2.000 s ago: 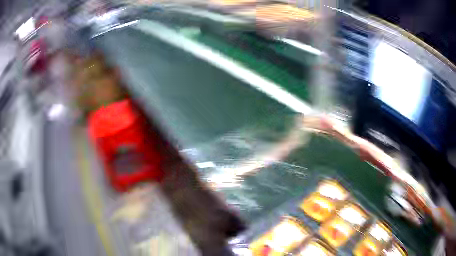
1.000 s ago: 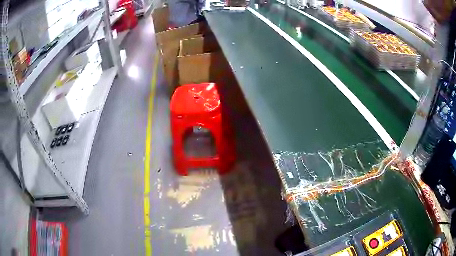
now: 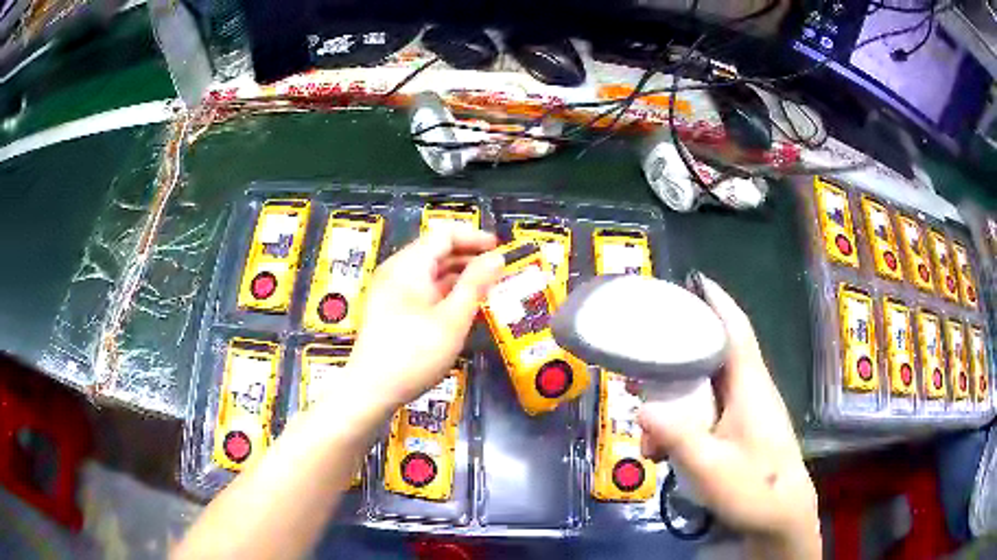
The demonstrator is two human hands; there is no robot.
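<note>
My left hand (image 3: 421, 312) holds a yellow handheld unit (image 3: 532, 328) by its black top end, tilted above the clear blister tray (image 3: 530, 481). The unit shows a pale label and a round red button. My right hand (image 3: 738, 438) grips a white-grey barcode scanner (image 3: 645, 328), its rounded head at the unit's right side. One lower-row pocket below the held unit is empty. Other yellow units (image 3: 421, 448) lie in the tray's two rows, some partly hidden by my hands and left forearm.
A neighbouring tray of yellow units (image 3: 902, 416) lies at the right. Spare scanners (image 3: 672, 175) and tangled cables lie behind, by a ledge with orange-red tape. Black mice (image 3: 547, 60) and monitors (image 3: 918, 66) stand beyond. Red stools (image 3: 38, 438) show at the lower edges.
The view has swung from the aisle and the long bench to the tray in front. Both hands are now in view, the left with a unit and the right with a scanner.
</note>
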